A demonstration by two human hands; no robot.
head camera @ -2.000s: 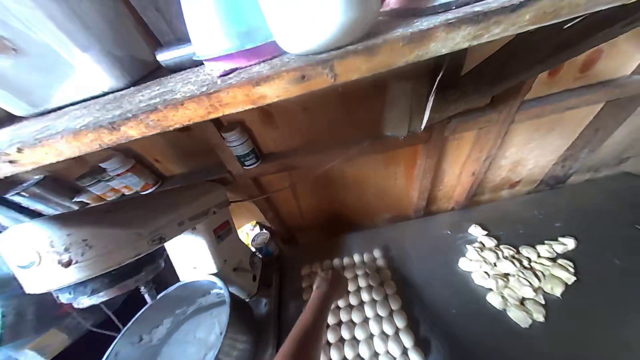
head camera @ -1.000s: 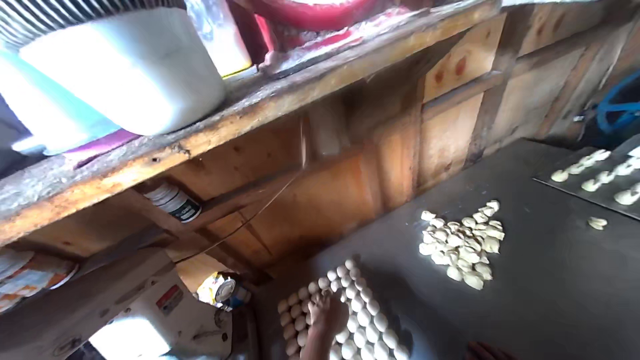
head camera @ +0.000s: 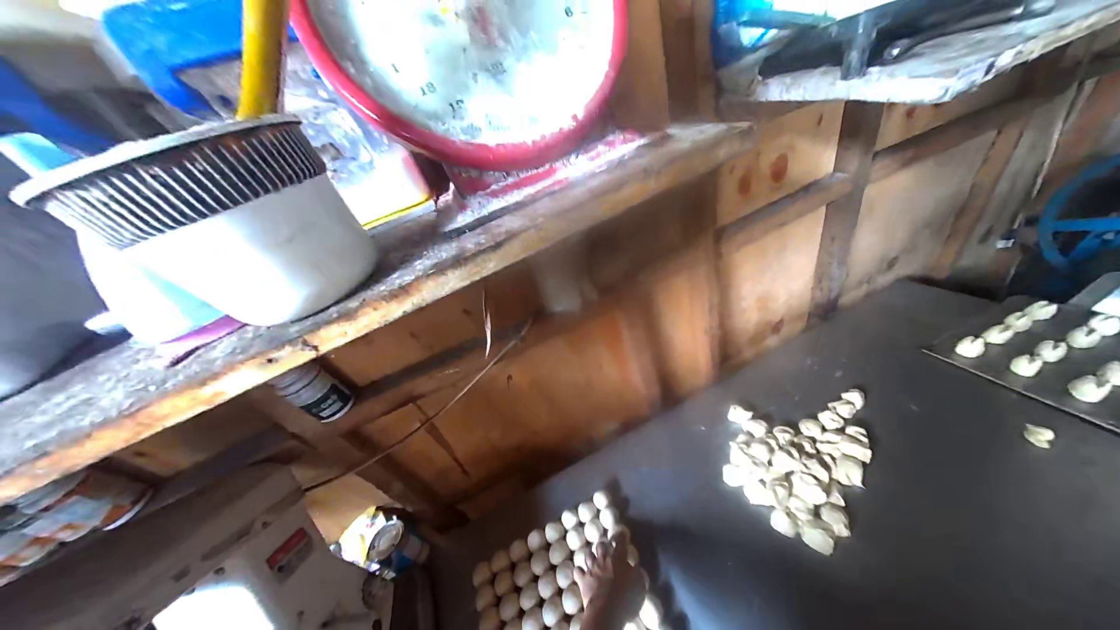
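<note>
Rows of round pale dough balls (head camera: 542,569) lie close together on the dark tabletop at the bottom centre. One of my hands, which looks like my left hand (head camera: 606,573), reaches in from the bottom edge and rests on the right part of the rows, its fingers on or at a dough ball; whether they grip one is unclear. To the right lies a heap of flattened, folded dough pieces (head camera: 796,472). A single small piece (head camera: 1039,435) lies farther right, near a dark baking tray (head camera: 989,360) that bears rows of shaped dough. My right hand is out of view.
A wooden shelf (head camera: 525,236) crosses above the table, holding a red-rimmed dial scale (head camera: 472,70) and a white plastic container (head camera: 254,236). Below it are a small jar (head camera: 313,391), a can (head camera: 385,538) and a beige machine (head camera: 254,542). A blue wheel (head camera: 1081,223) stands at far right.
The view has swung right, bringing in the scale and the tray. My left hand has moved from the upper left to the right side of the dough rows. The other hand, at the bottom edge earlier, is gone.
</note>
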